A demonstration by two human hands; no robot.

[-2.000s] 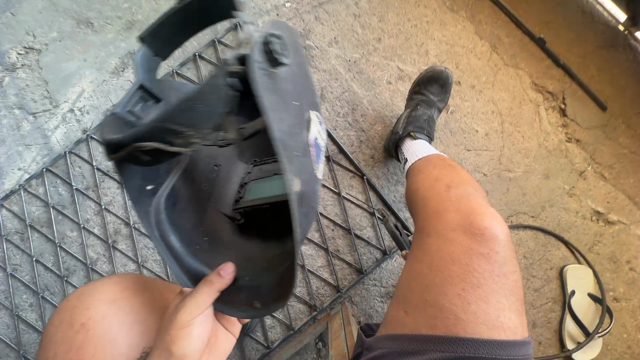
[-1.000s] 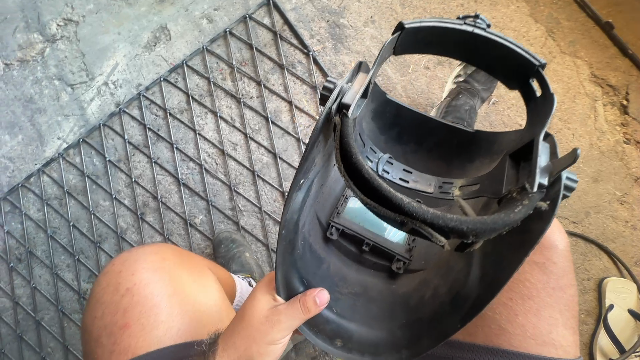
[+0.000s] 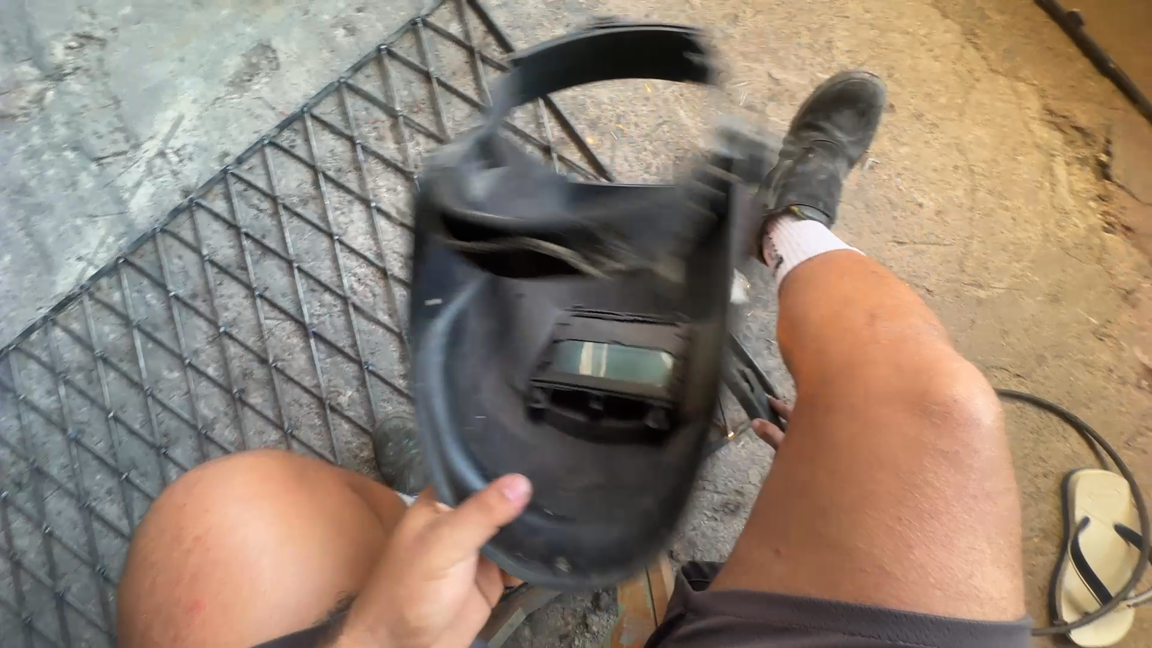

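My left hand [image 3: 450, 549] grips the lower rim of a black welding helmet [image 3: 585, 486], thumb on its inner face. The helmet's inside faces me, with the rectangular viewing lens [image 3: 616, 362] in the middle and the headband [image 3: 612, 58] blurred at the top. Of my right hand [image 3: 772, 425] only some fingertips show, beside my right thigh, touching a dark tool that looks like a welding electrode holder [image 3: 749, 382]. The thigh hides the rest of that hand.
A metal lattice grille [image 3: 261, 288] lies on the concrete floor beneath the helmet. At the right a black cable [image 3: 1071, 409] curves around a flip-flop [image 3: 1098, 549]. A dark bar [image 3: 1102, 58] lies at the top right. My booted foot [image 3: 823, 144] rests beyond the helmet.
Since one second ago the helmet has moved left and turned in my left hand, uncovering my right leg and boot. Fingers of my right hand now show beside the thigh.
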